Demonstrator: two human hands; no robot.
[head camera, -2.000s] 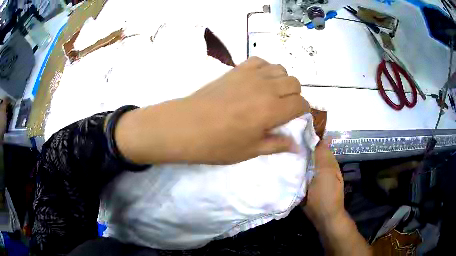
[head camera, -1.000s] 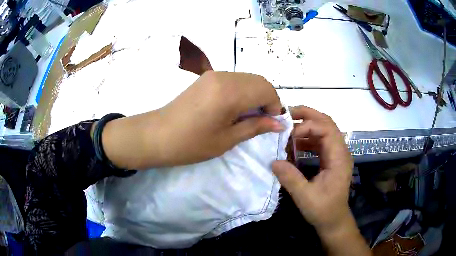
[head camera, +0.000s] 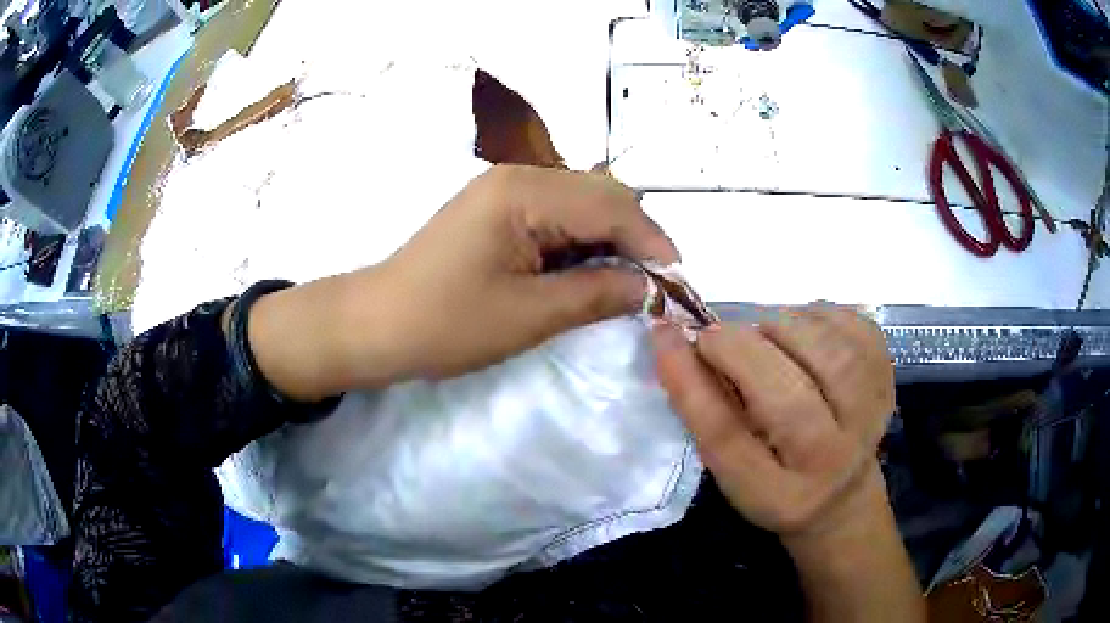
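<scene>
The white backing (head camera: 463, 469) of the garment piece hangs over the table's front edge onto my lap, with a dark stitch line along its lower right border. My left hand (head camera: 487, 280) pinches its upper right edge between thumb and fingers. My right hand (head camera: 785, 414) pinches the same edge just to the right. A small fold of brown shell fabric (head camera: 682, 296) shows between my fingertips. A pointed brown piece (head camera: 511, 122) shows beyond my left hand. My palms hide part of the edge.
Red-handled scissors (head camera: 981, 195) lie on the right of the white table, with a thin metal tool beside them. Sewing machine parts (head camera: 730, 18) are at the top. A ruler tape (head camera: 974, 346) runs along the front edge. Brown-edged pieces (head camera: 992, 594) are at lower right.
My right hand has closed from spread fingers into a pinch on the edge. The edge between my hands is now turned so the brown fold shows. The view has shifted slightly.
</scene>
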